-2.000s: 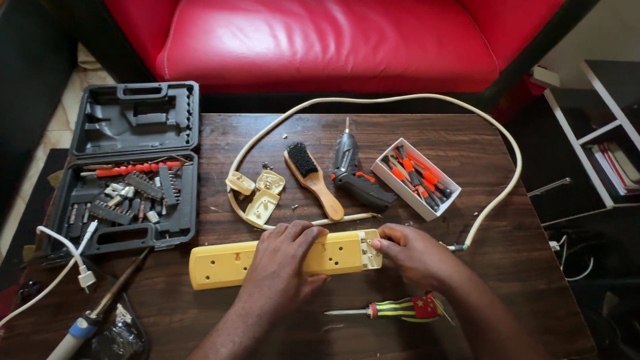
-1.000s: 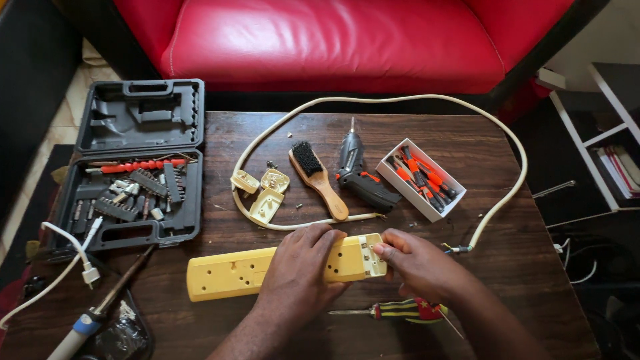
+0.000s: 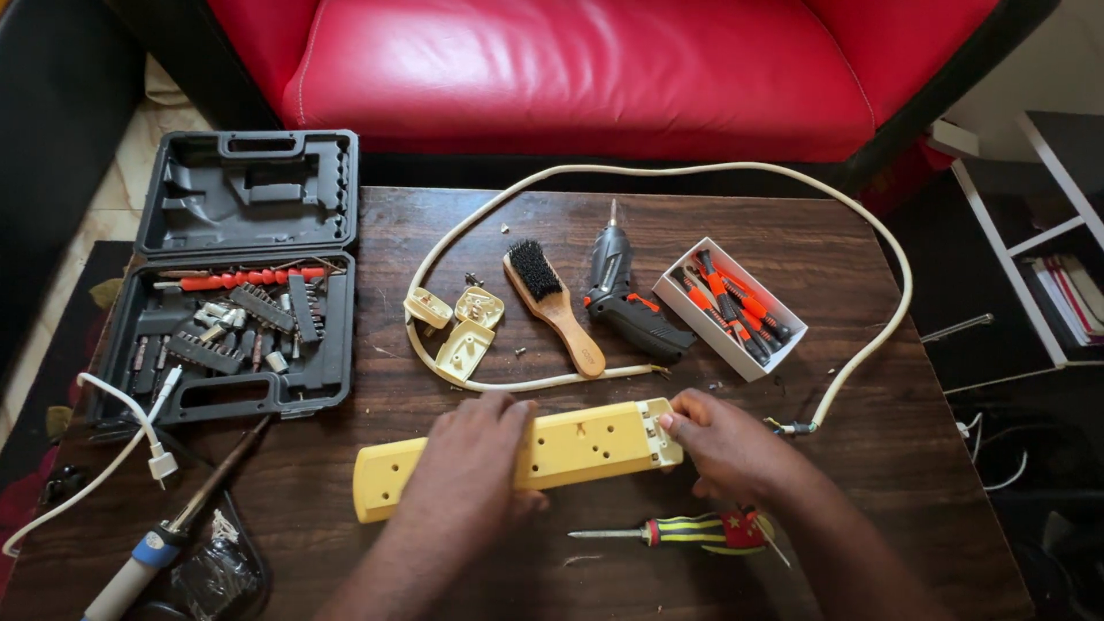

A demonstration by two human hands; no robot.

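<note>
A yellow plastic power-strip housing (image 3: 561,448), with small holes in its upward face, lies on the dark wooden table. My left hand (image 3: 479,474) grips it around the middle. At its right end is a cream plastic end piece (image 3: 660,431), which the thumb and fingers of my right hand (image 3: 724,444) pinch. A thin-shafted tool with an orange part (image 3: 759,517) shows under my right hand; whether that hand holds it cannot be told. A screwdriver with a striped handle (image 3: 690,532) lies just below. A white cable (image 3: 897,259) loops behind, its bared wires near my right wrist.
Behind the housing lie opened cream plug parts (image 3: 466,349), a wooden-handled brush (image 3: 561,319), a cordless screwdriver (image 3: 621,293) and a white box of small screwdrivers (image 3: 755,366). At left are an open tool case (image 3: 345,345) and a soldering iron (image 3: 142,561). A red sofa (image 3: 586,78) stands beyond.
</note>
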